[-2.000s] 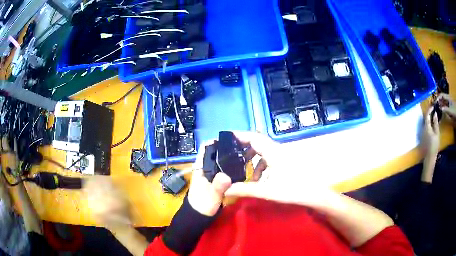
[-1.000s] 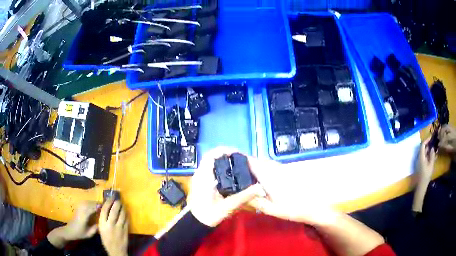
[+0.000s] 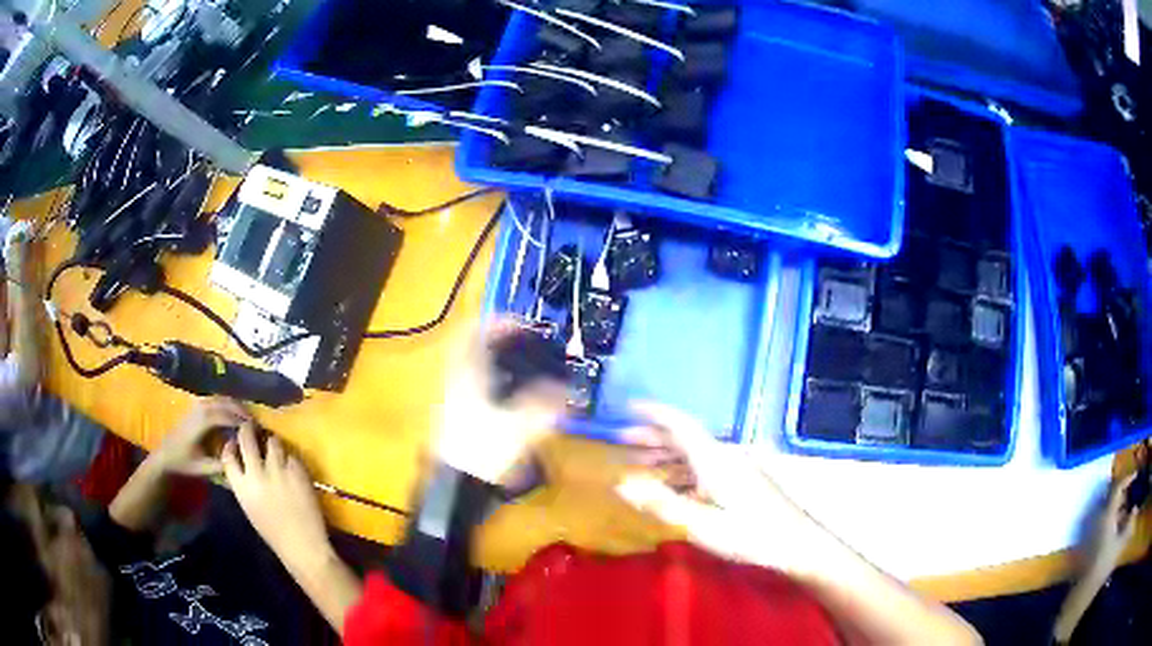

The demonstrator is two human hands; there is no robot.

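Observation:
My left hand (image 3: 486, 410) is blurred, over the near left corner of the lower-left blue tray (image 3: 761, 366). A blurred black unit (image 3: 524, 360) is at its fingers and seems held; its details cannot be made out. Another dark piece (image 3: 531, 480) shows beside the left wrist, partly hidden. My right hand (image 3: 689, 473) is just in front of the tray's near edge, blurred, with fingers apart and no clear object in it. Wired board subassemblies (image 3: 600, 316) with white leads lie in the tray's left part.
The upper-left tray (image 3: 809, 139) holds black units with white leads. The middle-right tray (image 3: 903, 448) holds black housings; a far-right tray (image 3: 1099, 303) holds small black parts. At left are a power supply (image 3: 303, 271), a black screwdriver (image 3: 221, 375) and another person's hands (image 3: 253, 467).
My hands have separated; the two black pieces held together are no longer between them. The left hand moved left towards the tray corner. The view has turned, shifting trays and power supply rightward.

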